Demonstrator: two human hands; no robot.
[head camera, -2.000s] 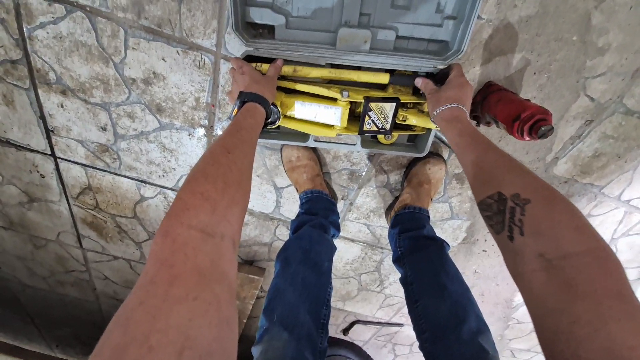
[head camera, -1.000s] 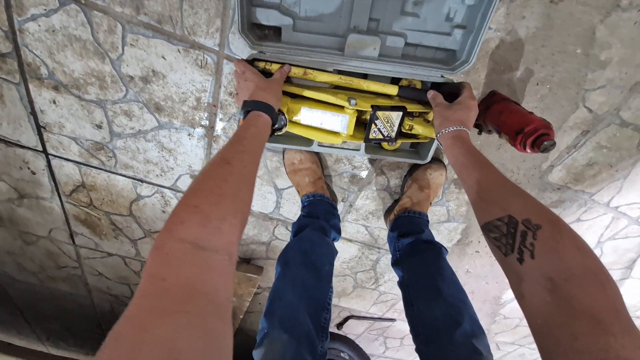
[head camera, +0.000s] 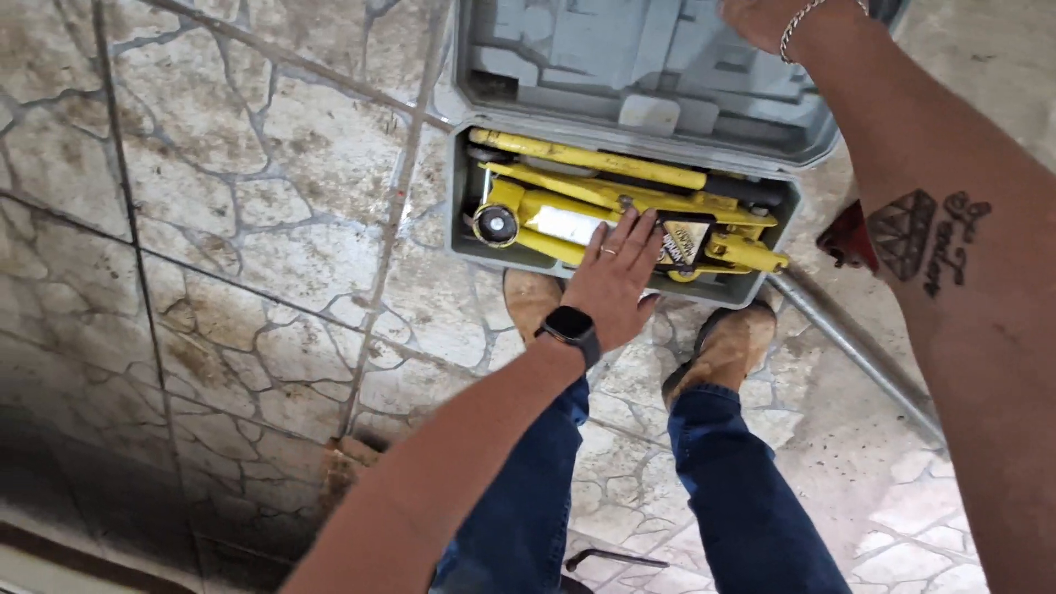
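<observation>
A yellow floor jack (head camera: 569, 216) lies in the lower half of an opened grey plastic case (head camera: 456, 194). Along the case's hinge side lies the yellow jack handle (head camera: 586, 157), its dark grip at the right end. My left hand (head camera: 615, 276) rests flat on the jack's middle, fingers spread, beside a label that bears writing. At the top edge my right hand (head camera: 755, 25) is over the raised lid (head camera: 569, 78); its fingers are partly cut off by the frame, so whether it grips the lid is unclear.
A red bottle jack (head camera: 848, 238) stands partly hidden behind my right forearm. A metal pipe (head camera: 858, 351) slants from the case's lower right corner. My boots are against the case's near side. A bent metal tool (head camera: 615, 558) lies on the stone-patterned floor between my legs.
My left hand has moved from the case's left end onto the middle of the jack. My right hand has left the case's right end and moved up over the lid.
</observation>
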